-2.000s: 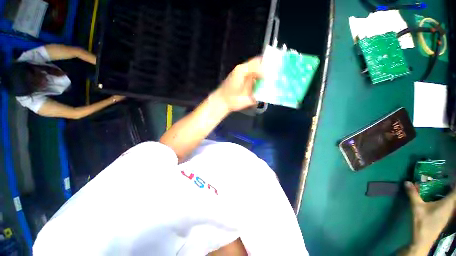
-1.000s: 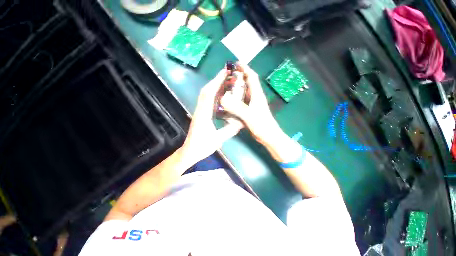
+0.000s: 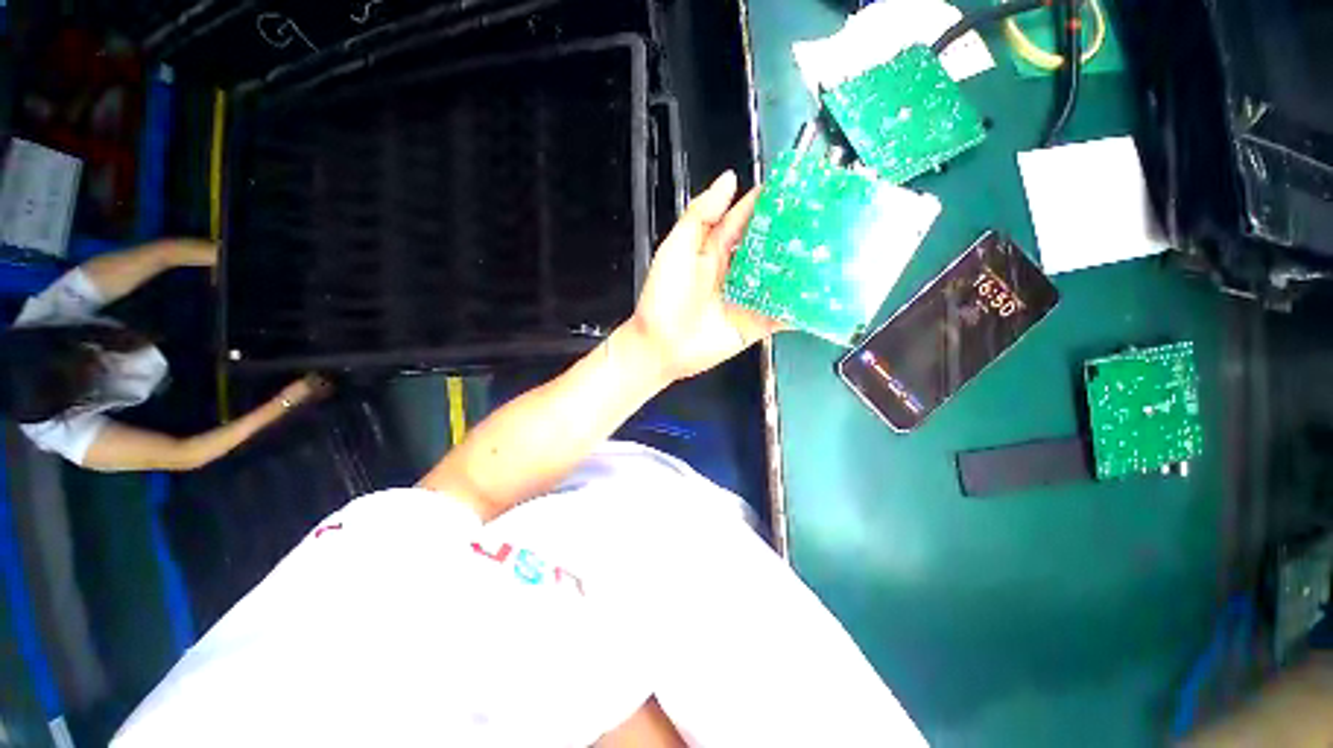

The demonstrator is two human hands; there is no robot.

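My left hand (image 3: 695, 292) holds a green circuit board (image 3: 819, 241) by its left edge, tilted, over the front edge of the green mat (image 3: 906, 585). Glare whitens the board's right side. My right hand (image 3: 1272, 716) is a blurred patch cut off at the lower right corner; its fingers cannot be made out. A second green board (image 3: 906, 114) lies by white paper at the top. A third green board (image 3: 1143, 412) lies on the mat at the right, touching or very near a dark flat strip (image 3: 1016, 466).
A lit smartphone (image 3: 950, 332) lies beside the held board. A white sheet (image 3: 1092, 203), cable loop (image 3: 1056, 37) and black shiny bulk (image 3: 1257, 161) are beyond. A large black slotted tray (image 3: 439, 219) stands left. A person (image 3: 95, 373) reaches to it.
One second ago my hands were together over the mat, around something dark. Now they are apart: my left holds a board, my right is at the lower right corner. The view has turned.
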